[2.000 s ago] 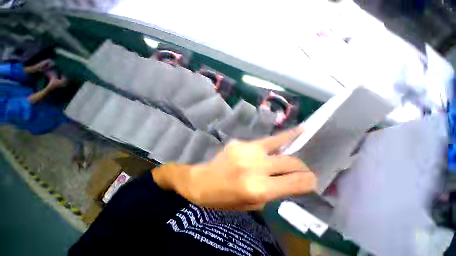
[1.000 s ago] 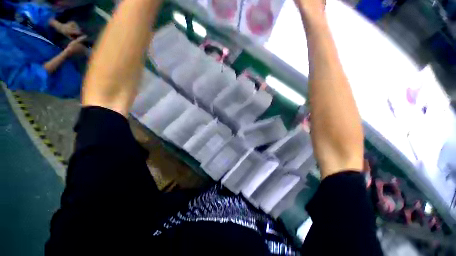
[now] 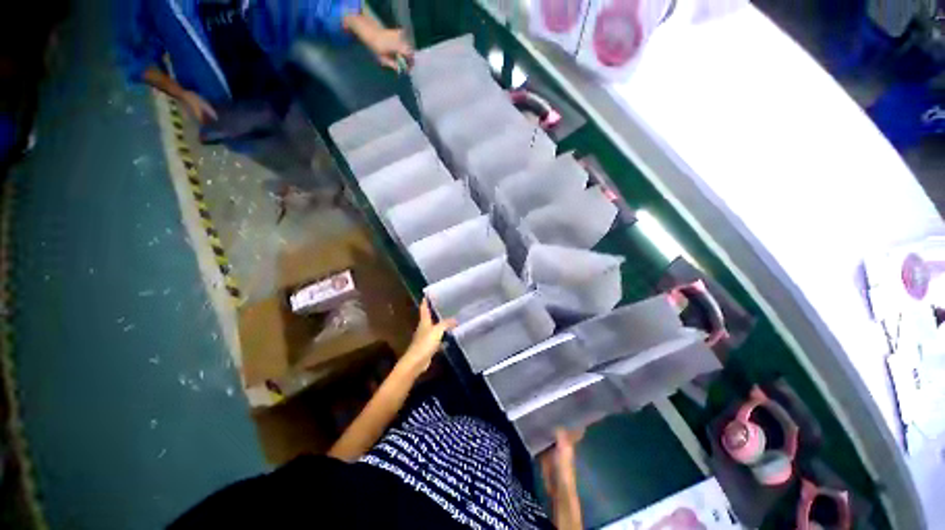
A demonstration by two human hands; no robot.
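Open grey-white retail boxes stand in two rows on the green bench, their open sides facing up. My left hand (image 3: 425, 336) touches the outer side of a box (image 3: 479, 294) in the near row; its thumb and fingers are apart. My right hand (image 3: 563, 452) is at the near end of the row, fingertips against the end box (image 3: 565, 412); its grip is partly hidden. Near my right hand, two boxes of the farther row stand slanted against the near row. A white printed carton (image 3: 684, 511) is cut off by the lower edge.
Pink headphones (image 3: 762, 435) on dark pads line the bench behind the boxes. Printed boxes (image 3: 619, 33) stand on the long white shelf (image 3: 767, 114). A brown shipping carton (image 3: 271, 347) with a small white box (image 3: 322, 291) is below. A person in blue reaches toward the far boxes (image 3: 444, 57).
My hands have come down from the upper edge, over the shelf, to the near boxes. The view has shifted, and the person in blue now has a hand by the far end of the rows.
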